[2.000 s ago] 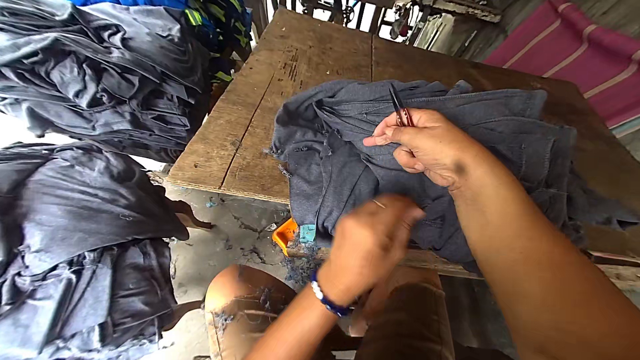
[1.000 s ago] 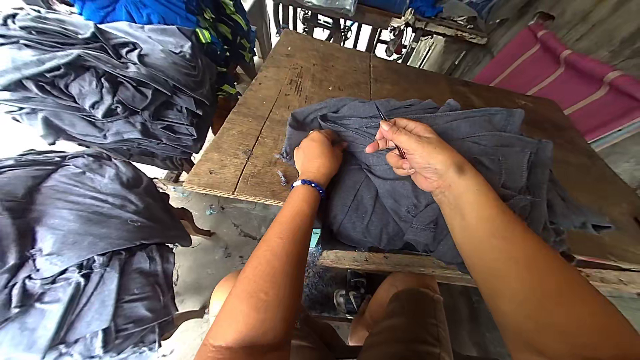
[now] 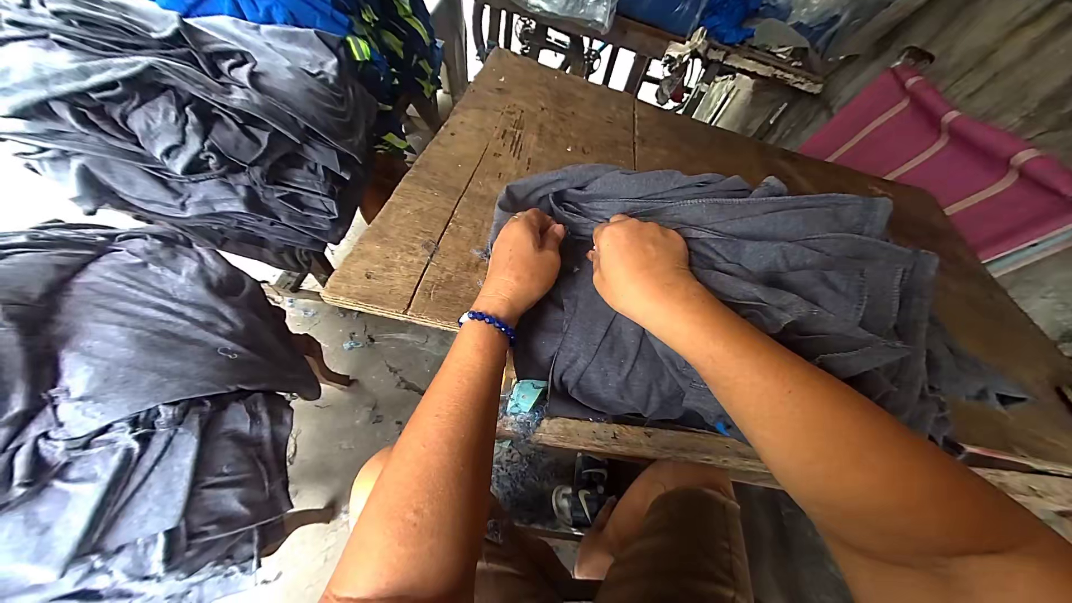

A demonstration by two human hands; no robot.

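Note:
A heap of dark grey knit garments (image 3: 796,251) lies over the near part of a worn wooden table (image 3: 553,126). My left hand (image 3: 526,255), with a blue bead bracelet (image 3: 488,323) at the wrist, pinches the cloth near the heap's left end. Just right of it, my right hand (image 3: 641,264) is closed on the same cloth, its fingertips turned down and mostly hidden. Whether the slim metal tool is still in my right hand cannot be seen.
Piles of dark grey garments (image 3: 167,327) fill the left side, with more cloth (image 3: 243,126) behind. A magenta striped fabric (image 3: 938,159) hangs at the right. Lint and a teal scrap (image 3: 526,396) are at the table's near edge, above my legs.
My right hand has turned knuckles up and lowered onto the cloth; the slim dark tool it held upright earlier is out of sight. My left hand, lower two seconds ago, is up at the heap's left end.

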